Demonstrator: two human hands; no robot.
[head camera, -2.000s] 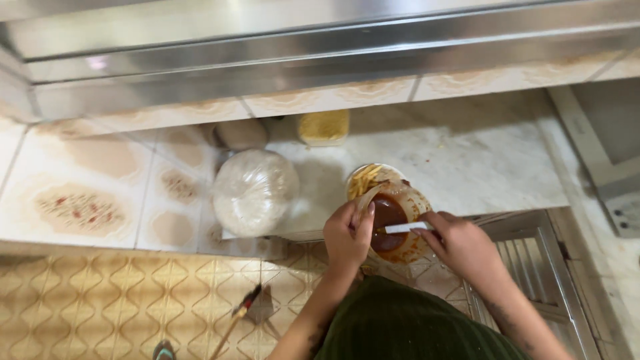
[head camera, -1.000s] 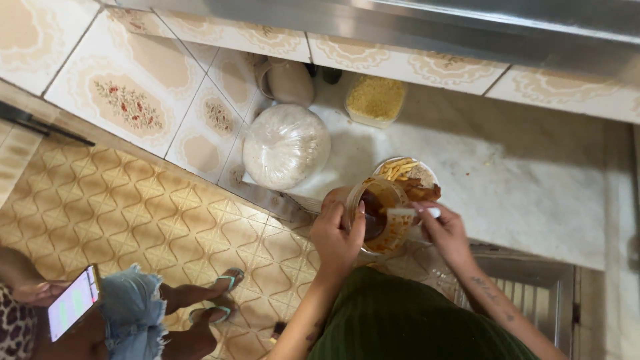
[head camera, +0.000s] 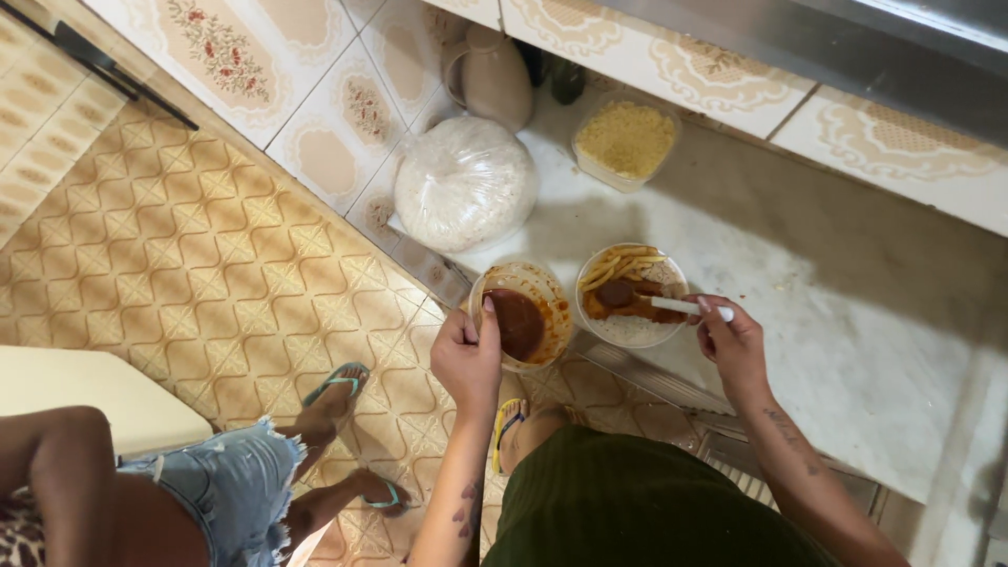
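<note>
My left hand (head camera: 472, 354) grips the near left rim of a clear plastic tub (head camera: 557, 293), tilted and partly filled with red-brown sauce (head camera: 513, 323). In my right hand (head camera: 726, 339) is a spoon with a white handle (head camera: 681, 305); its bowl, with sauce, is over a round white bowl (head camera: 630, 340). That bowl holds french fries (head camera: 622, 264), rice (head camera: 665, 277) and pieces of food covered in sauce (head camera: 606, 299). The tub is just left of the bowl, past the counter's front edge.
On the marble counter (head camera: 787, 346) stand a plastic-wrapped round bowl (head camera: 466, 185), a beige jug (head camera: 496, 79) and a container of yellow grated food (head camera: 626, 140). A tiled wall flanks the counter. Another person (head camera: 197, 488) in denim shorts stands at the lower left.
The spoon has moved out of the sauce tub to over the bowl of food. The tub has moved left, off the bowl's near side. The view has shifted, showing more floor and the other person.
</note>
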